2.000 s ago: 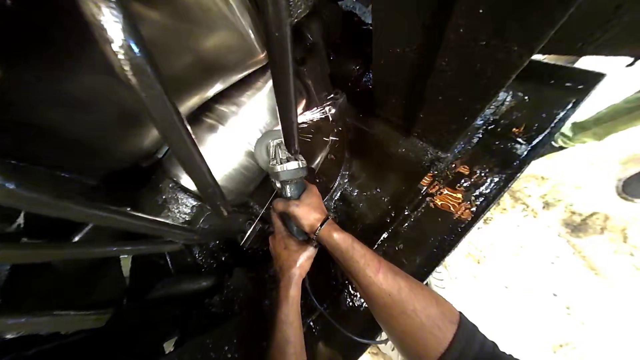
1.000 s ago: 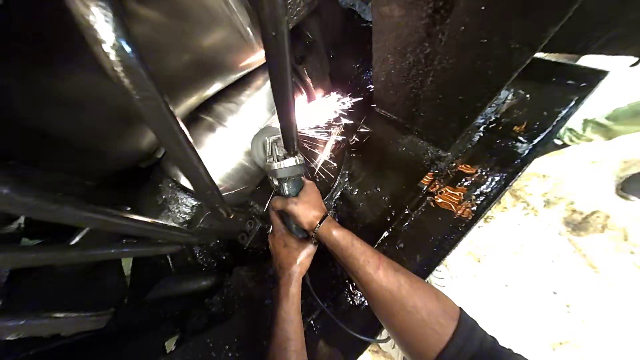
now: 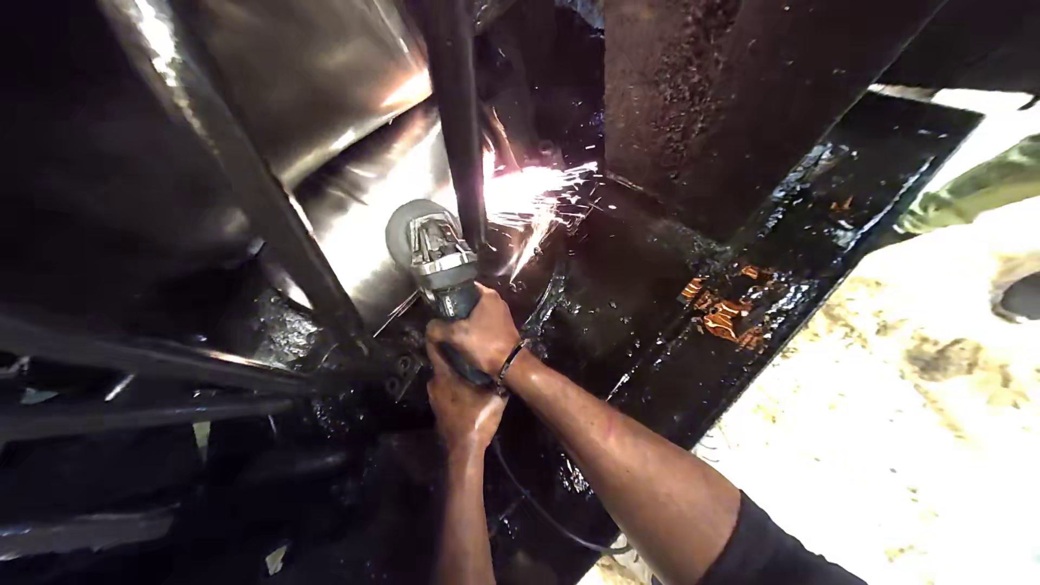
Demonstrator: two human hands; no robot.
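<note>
Both my hands are closed on the body of an angle grinder (image 3: 443,272). My right hand (image 3: 479,329), with a dark bracelet at its wrist, grips it just behind the metal gear head. Lower down, my left hand (image 3: 463,406) holds the rear part of the body. The grinder's round disc lies against or close to a curved shiny metal surface (image 3: 366,219), left of a dark upright bar (image 3: 459,122). Bright sparks (image 3: 532,195) fly out to the right of that bar. Where exactly the disc touches is hidden.
Dark metal bars (image 3: 252,171) cross the left side. A black, wet-looking metal plate (image 3: 634,325) reaches to the right, with orange-brown patches (image 3: 723,313) on it. A power cord (image 3: 536,508) hangs below my hands. Pale sandy ground (image 3: 886,431) lies beyond the plate's edge.
The sparks, faint and small two seconds ago, are now a bright, wide spray to the right of the upright bar. My hands and the grinder stay in nearly the same place.
</note>
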